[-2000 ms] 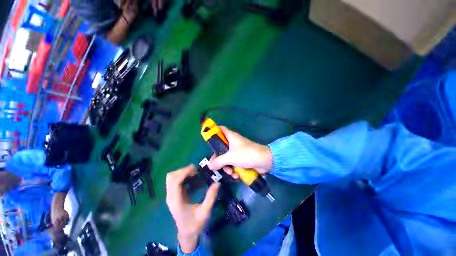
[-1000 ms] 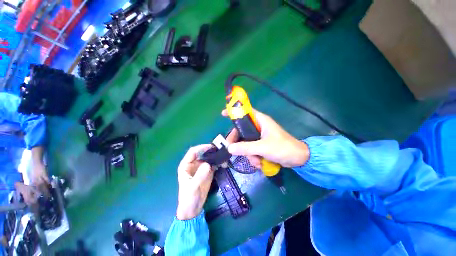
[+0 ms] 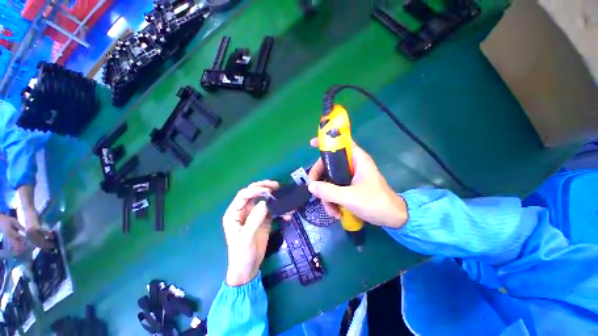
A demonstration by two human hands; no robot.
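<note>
My left hand holds one end of a small black module with a silver-white plate at its far end. My right hand holds the yellow and black electric screwdriver in its fist, bit pointing down towards the mat's near edge. The right thumb and fingertips also touch the module's plate end. A black housing lies on the green mat just below the hands. The round screw dish sits beside it, partly hidden by the right hand and the module.
Several black housings are spaced along the bench, one at the top right. A pile of modules lies at lower left. Stacked black parts stand upper left. A cardboard box is at right. The cord trails right. Another person's hands show far left.
The module was brought between both hands, then turned more level. The screwdriver has shifted slightly right and stands more upright. The view has moved towards the bench.
</note>
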